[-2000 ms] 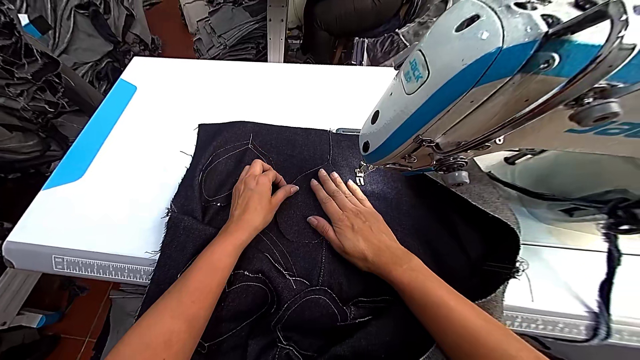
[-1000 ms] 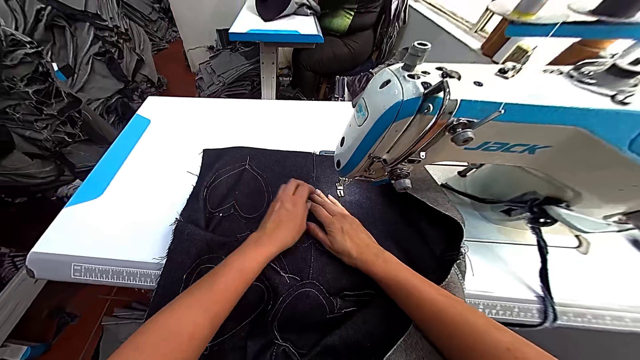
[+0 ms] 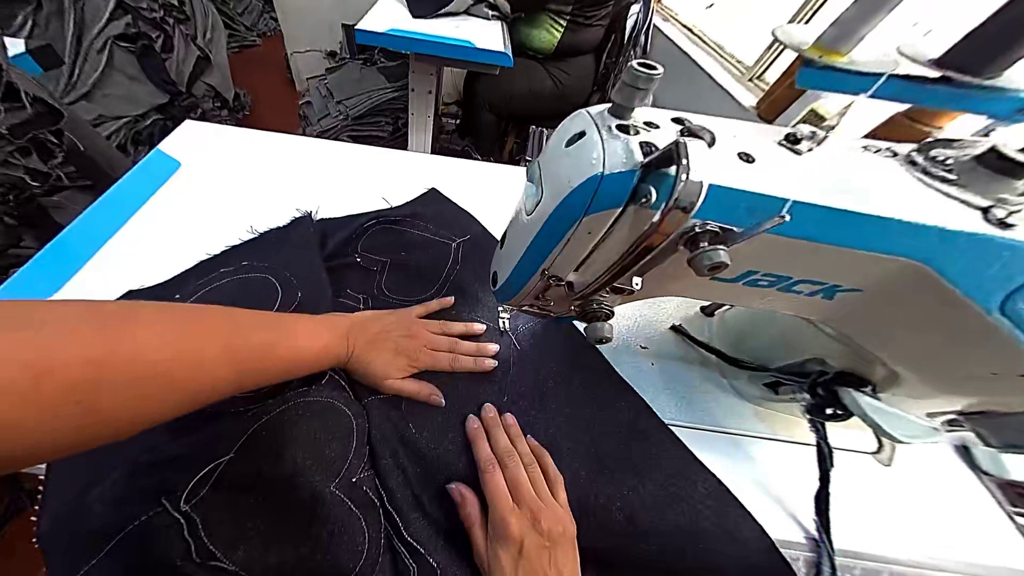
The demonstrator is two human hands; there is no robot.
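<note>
A dark denim panel (image 3: 640, 448) with heart outlines stitched in light thread lies under the head of a Jack sewing machine (image 3: 800, 232). My left hand (image 3: 420, 350) rests palm down on the denim, fingers spread, just left of the presser foot (image 3: 504, 319). Below it, my right hand (image 3: 520, 496) lies flat on the cloth with its fingers pointing up toward the foot. Neither hand grips anything. One stitched heart (image 3: 412, 260) shows above my left hand, and a larger one lies below my left forearm. Loose thread ends show at the foot.
The white table (image 3: 264, 184) has a blue edge at left. Piles of grey and dark garments (image 3: 144, 72) lie beyond it. A person (image 3: 552, 72) sits behind a second table (image 3: 440, 36). Dark cloth strips (image 3: 824, 480) hang from the machine, and thread cones stand at upper right.
The denim has turned under the machine, and its upper left part is now folded. My hands, close together before, are apart: the left spread beside the foot, the right lower. The view is nearer the machine.
</note>
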